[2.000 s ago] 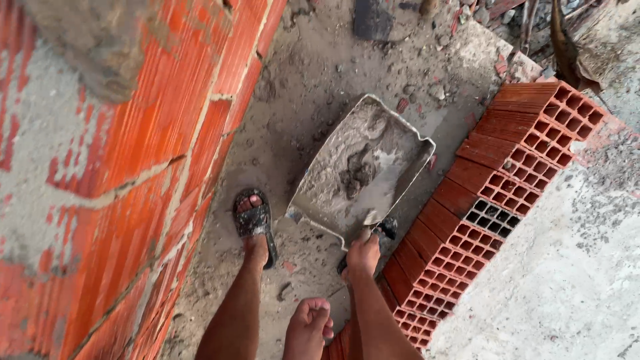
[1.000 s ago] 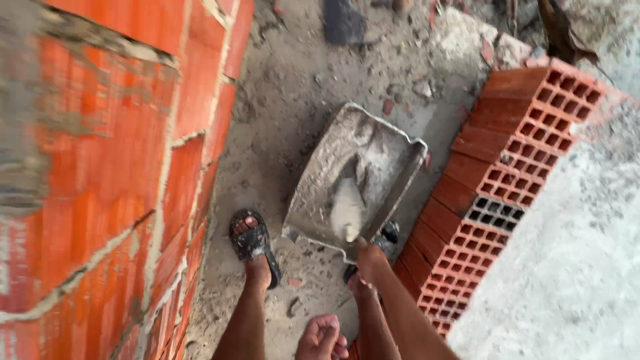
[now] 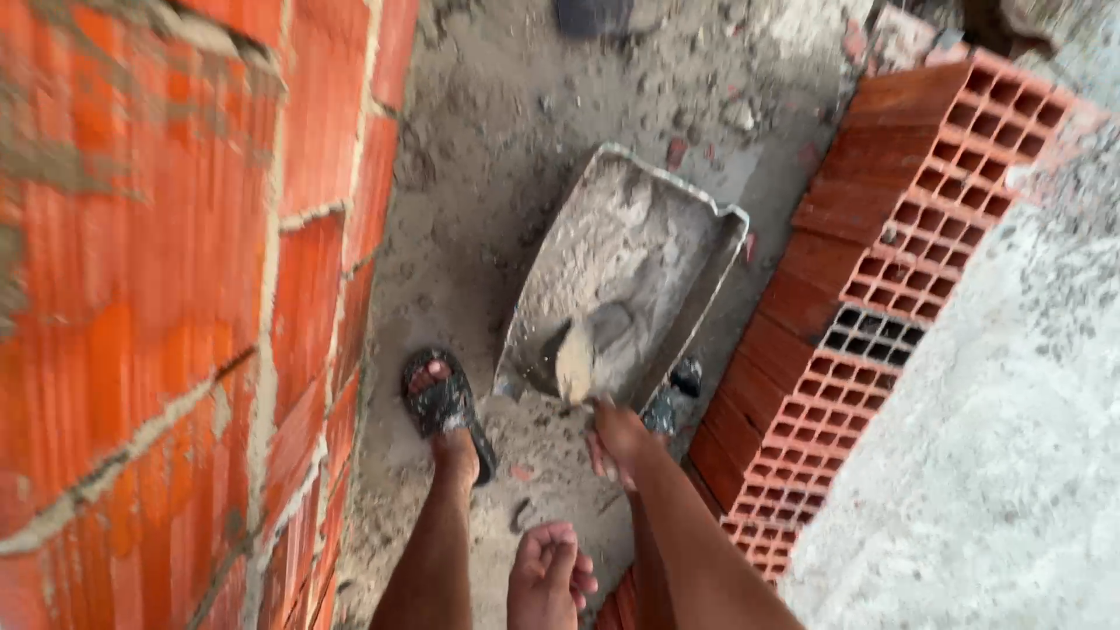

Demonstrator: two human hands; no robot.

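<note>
My right hand (image 3: pixel 617 442) is closed round the handle of a mason's trowel (image 3: pixel 575 360), whose mortar-smeared blade is tilted inside the near end of a mortar trough (image 3: pixel 731 213). Wet grey mortar (image 3: pixel 612 236) lies in the trough, with a hollow beside the blade. The trowel's handle is mostly hidden by my fingers. My left hand (image 3: pixel 549 569) hangs at the bottom of the view, its fingers loosely curled and apart, holding nothing. The trough rests on the ground in front of my sandalled feet.
A hollow-brick wall (image 3: pixel 315 289) with mortar joints rises at the left. Stacked hollow clay bricks (image 3: pixel 875 219) stand close along the trough's right, beside a pale rough surface (image 3: pixel 989 455). My sandals (image 3: pixel 442 402) are near the trough. A dark object (image 3: pixel 595 16) lies at the top.
The trowel blade, lying toward the middle of the trough one second ago, is now at its near end and more upright. The mortar around it has shifted. My left hand stays low and empty.
</note>
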